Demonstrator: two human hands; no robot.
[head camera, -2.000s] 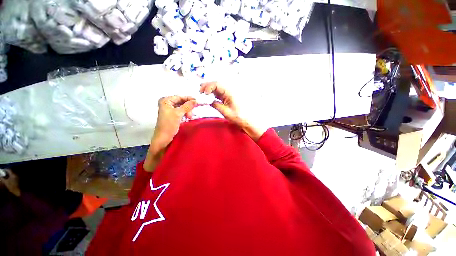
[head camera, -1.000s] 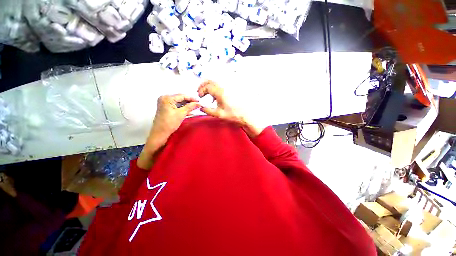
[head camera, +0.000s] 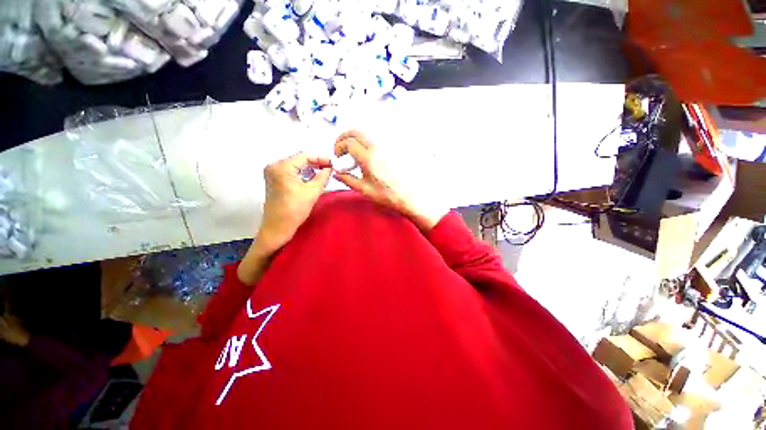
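Observation:
A small white piece (head camera: 343, 162) is between my hands, overexposed against the white board (head camera: 495, 143). My right hand (head camera: 366, 172) curls its thumb and fingers around the piece. My left hand (head camera: 292, 189) has its thumb and forefinger tips pinched together at the piece's left side; whether they grip a part of it is too small to tell. A loose pile of white pieces with blue marks (head camera: 327, 59) lies beyond my hands on the black surface.
Clear bags of white pieces (head camera: 109, 42) stand at the far left, another bag (head camera: 479, 25) right of the pile. A flat clear bag (head camera: 126, 159) lies on the board. A black cable (head camera: 553, 126) crosses it. A carton with bluish bits (head camera: 160, 290) is below the left edge.
My left fingers and thumb have moved from flat against the piece to a rounder pinch at its left. My right hand stays around the piece. The view has shifted slightly.

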